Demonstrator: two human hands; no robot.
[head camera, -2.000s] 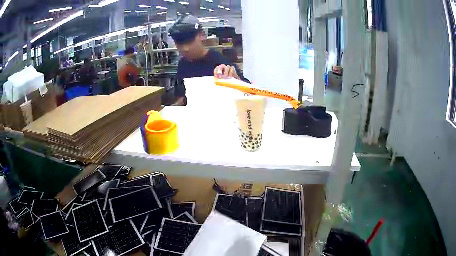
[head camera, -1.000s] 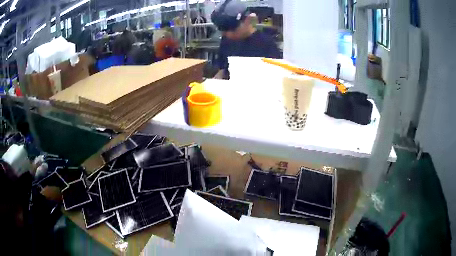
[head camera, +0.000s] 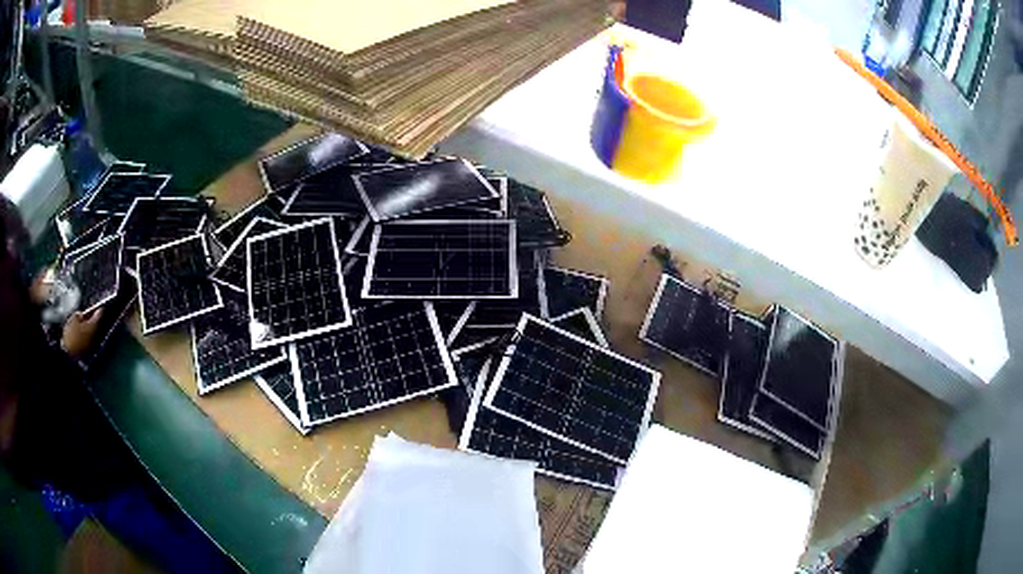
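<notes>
A cloudy whitish protective sleeve (head camera: 438, 510) is at the bottom middle, cut off by the picture's edge. Beside it on the right lies a bright white stack of sleeves (head camera: 707, 505). Black solar panels with thin pale borders lie heaped on the cardboard sheet (head camera: 269, 420); one panel (head camera: 572, 387) overlaps another just above the sleeves. A smaller group of panels (head camera: 799, 364) lies to the right. My left hand and my right hand are not in view. Whether the whitish sleeve is held below the edge cannot be told.
A raised white shelf (head camera: 774, 168) holds a yellow cup (head camera: 662, 123), a pale drink cup (head camera: 897, 202), an orange strap (head camera: 931, 140) and a black case (head camera: 959, 241). Thick cardboard pads (head camera: 415, 79) are at the top. Another person's hand (head camera: 79, 331) is at the left bench edge, near panels.
The view has swung left and down, so the person behind the shelf is out of view. The whitish sleeve has come apart from the white stack, with a gap now between them.
</notes>
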